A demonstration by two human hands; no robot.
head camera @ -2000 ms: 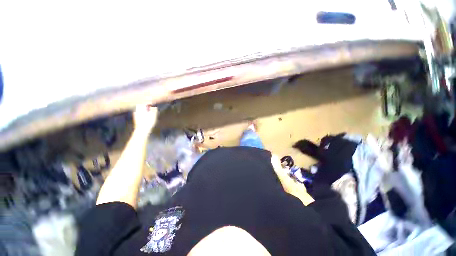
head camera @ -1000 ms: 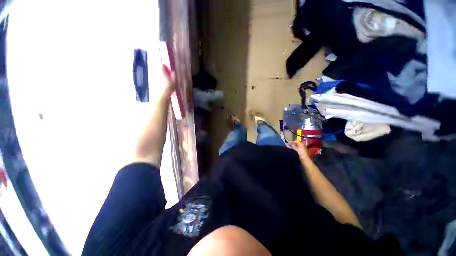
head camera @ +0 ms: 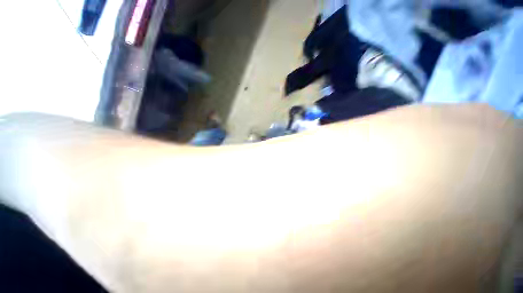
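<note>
A bare forearm, very close and blurred, crosses the whole lower picture, with a dark sleeve at the lower left; it looks like my left arm. Neither hand is visible. The white fabric lay [head camera: 46, 63] covers the table at the upper left. A pink-red strip [head camera: 137, 22] lies along the table edge, and a dark block [head camera: 92, 14] lies on the lay. A small grey part of the cutting machine [head camera: 277, 131] seems to show above the forearm; the rest is hidden.
The worn wooden table edge [head camera: 123, 94] runs down the left side. Brown floor [head camera: 261, 63] lies beside it. Dark cloth [head camera: 338, 51] and pale blue cloth [head camera: 470, 68] are heaped at the right. A bit of blue trouser leg [head camera: 209, 137] shows above the forearm.
The forearm has come up across the view and covers my body and the machine's red motor. My left hand has left the strip; both hands are out of sight. The view has shifted.
</note>
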